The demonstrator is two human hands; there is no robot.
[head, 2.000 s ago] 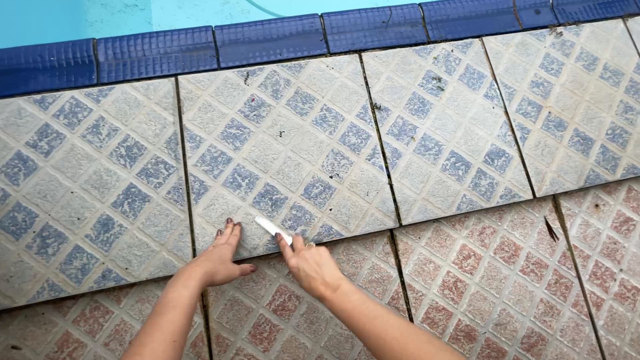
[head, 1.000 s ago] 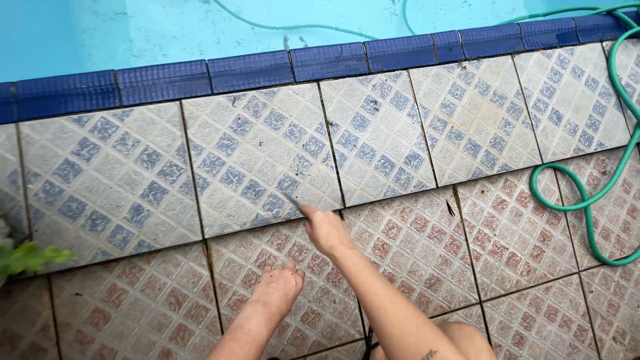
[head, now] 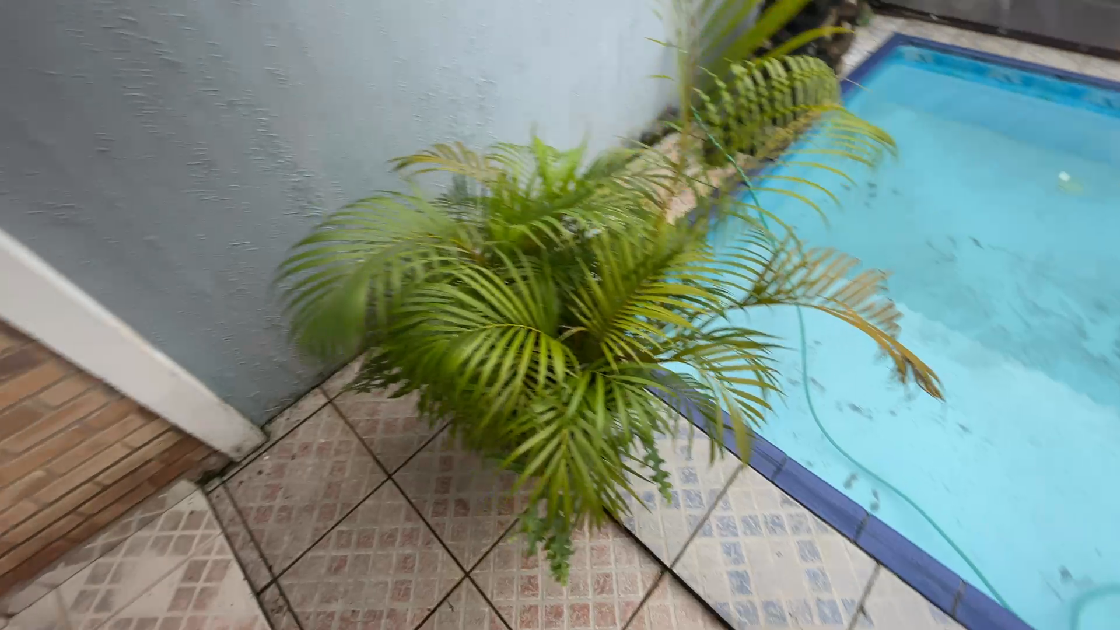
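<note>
Neither of my hands shows in the head view at this moment, so what they hold or touch is hidden. A leafy green palm plant (head: 542, 324) fills the middle, its fronds spreading over the patterned floor tiles (head: 350, 507) and the pool's edge. The blue edge tiles (head: 818, 499) run diagonally along the pool (head: 989, 306). A thin green hose (head: 809, 402) curves through the pool.
A grey textured wall (head: 219, 131) stands behind the plant, with a white post or trim (head: 122, 350) and a brick surface (head: 79, 446) at the left. More palm fronds (head: 770, 105) overhang the pool's far corner. Small dark debris lies in the pool.
The view has swung strongly from the pool-edge tiles to the palm and wall. Both my hands, the right with a small pale tool two seconds ago, have left the view.
</note>
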